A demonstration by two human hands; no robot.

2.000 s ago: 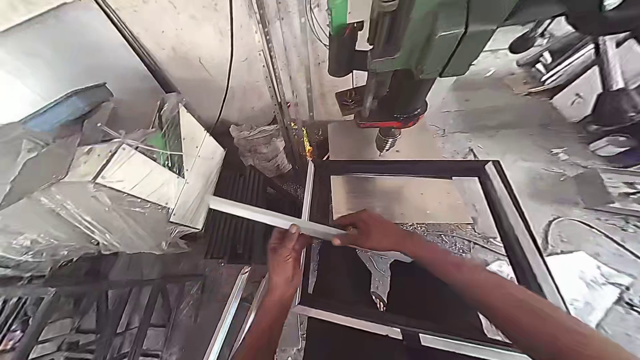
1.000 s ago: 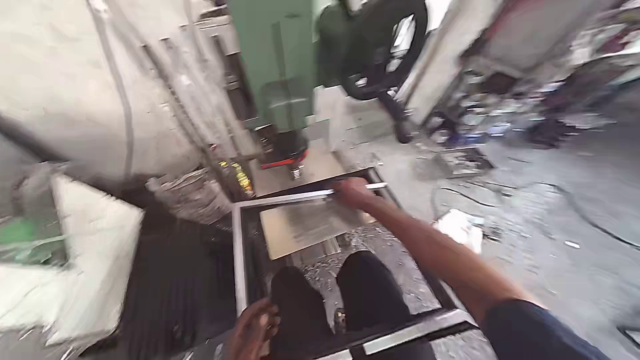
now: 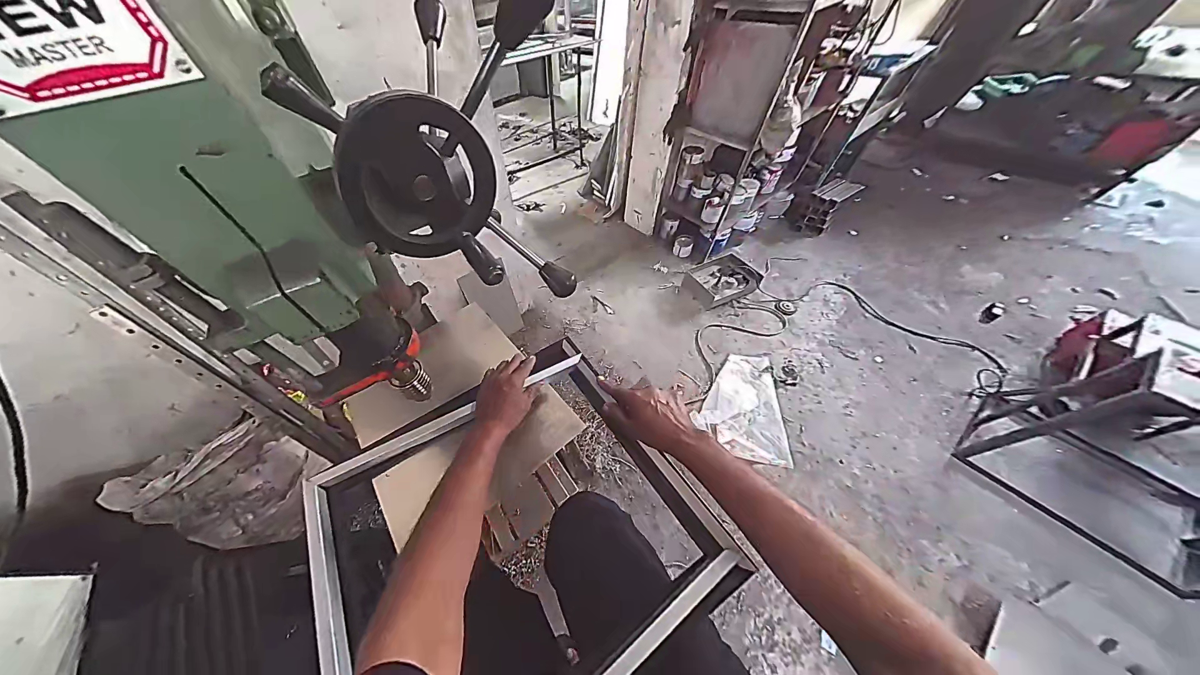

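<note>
A rectangular metal frame [image 3: 667, 611] with dark members and pale metal strips along several sides lies over my knees and the board on the drill press table. My left hand [image 3: 506, 394] grips the pale metal strip [image 3: 441, 424] on the far side, close to the far right corner. My right hand [image 3: 647, 412] is at the dark right-hand member [image 3: 656, 478] just below that corner, its fingers against the edge. The drill press chuck [image 3: 411, 380] hangs left of my left hand, above the brown board [image 3: 459, 352].
The drill press handwheel [image 3: 417, 173] and its lever handles rise at upper left. Crumpled plastic sheeting [image 3: 220, 483] lies at left. On the floor are a plastic bag [image 3: 747, 412], a cable [image 3: 905, 328] and an open metal box [image 3: 722, 281]. A metal stand [image 3: 1059, 450] is at right.
The view has swung to the right. The loose strip, held across the frame two seconds ago, now lies along its far side. My left hand has moved from the near left to that far side.
</note>
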